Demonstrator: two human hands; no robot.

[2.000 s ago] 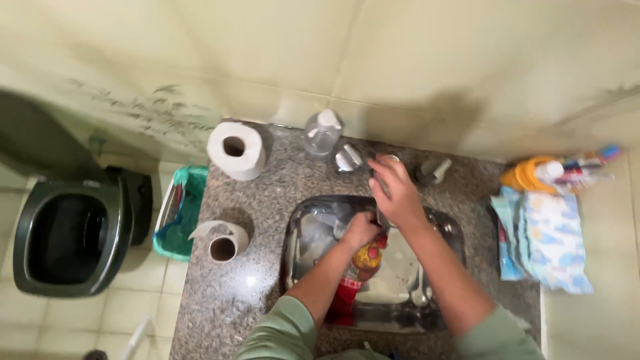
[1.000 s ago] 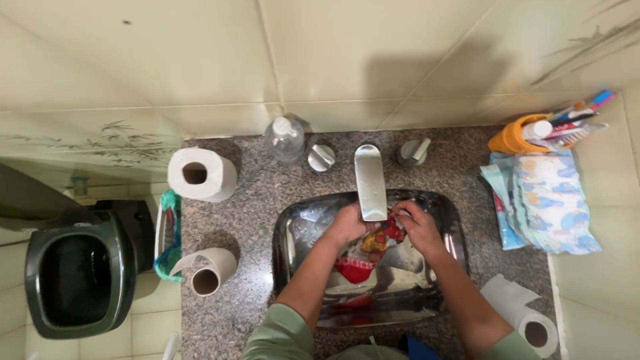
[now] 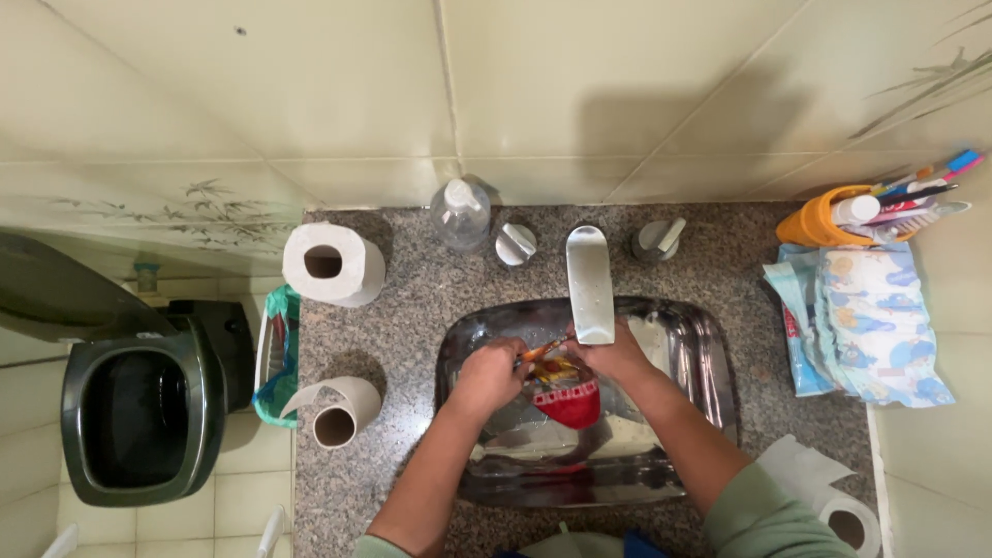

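Over the metal sink basin [image 3: 697, 364], my left hand [image 3: 490, 374] grips the left side of a red and yellow fabric item [image 3: 572, 401] with white markings; it may be a small garment. My right hand [image 3: 612, 353] pinches its other side, some of its fingers hidden beneath the faucet spout [image 3: 590, 287]. The cloth hangs between the hands, its red part lowest. Whether water is running cannot be made out. Two metal tap knobs [image 3: 515, 244] [image 3: 657, 239] flank the spout.
Left on the granite counter [image 3: 434, 302] stand toilet paper rolls [image 3: 345, 267] and a clear pump bottle [image 3: 461, 217]. At right are an orange toothbrush cup [image 3: 814, 221], diapers [image 3: 883, 325] and another roll [image 3: 845, 519]. A green-lined bin [image 3: 279, 364] and toilet [image 3: 143, 426] lie left.
My right hand has come down from the tap area to the cloth in the basin. Both hands now hold the cloth up and spread below the spout. The view has shifted.
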